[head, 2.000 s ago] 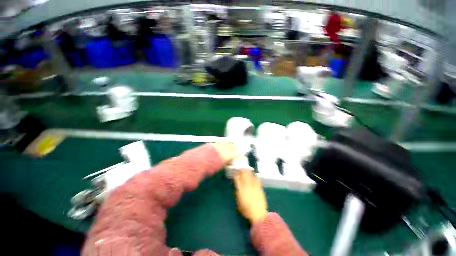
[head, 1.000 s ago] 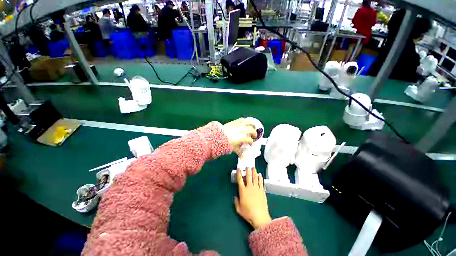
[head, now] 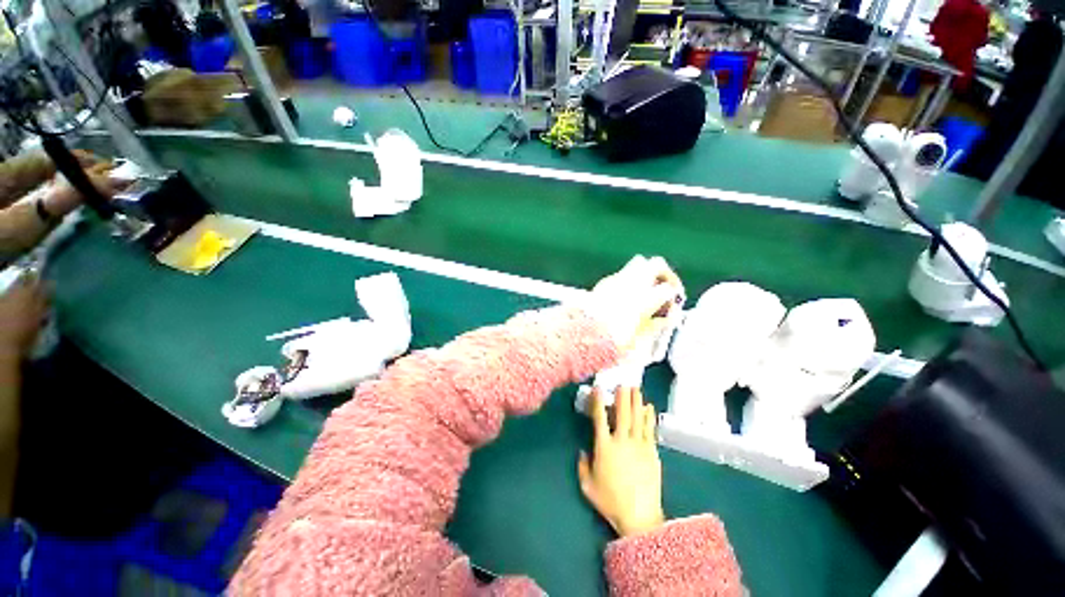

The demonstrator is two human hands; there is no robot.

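Observation:
A white pan-tilt camera (head: 610, 376) stands on the green bench, largely covered by my hands. My left hand (head: 637, 301) is closed around its round head, and part of the dark lens face shows beside the fingers. My right hand (head: 627, 466) lies flat and low, palm down, its fingertips against the camera's white foot. Two more white cameras stand just right of it, one nearer (head: 726, 338) and one farther right (head: 825, 350), on white feet. A camera lying on its side with an opened head (head: 339, 353) is at the left.
A bulky black box (head: 975, 449) with a white strip is at the right. Across the green line stand a white camera (head: 395, 173), a black box (head: 644, 111) and further cameras (head: 962, 274). A tray with a yellow item (head: 208, 247) and another person's hands (head: 99, 175) are at the left.
The view has turned left, so things sit farther right. My left hand remains on the camera head and my right hand at its foot. Another person's hands now show at the left edge.

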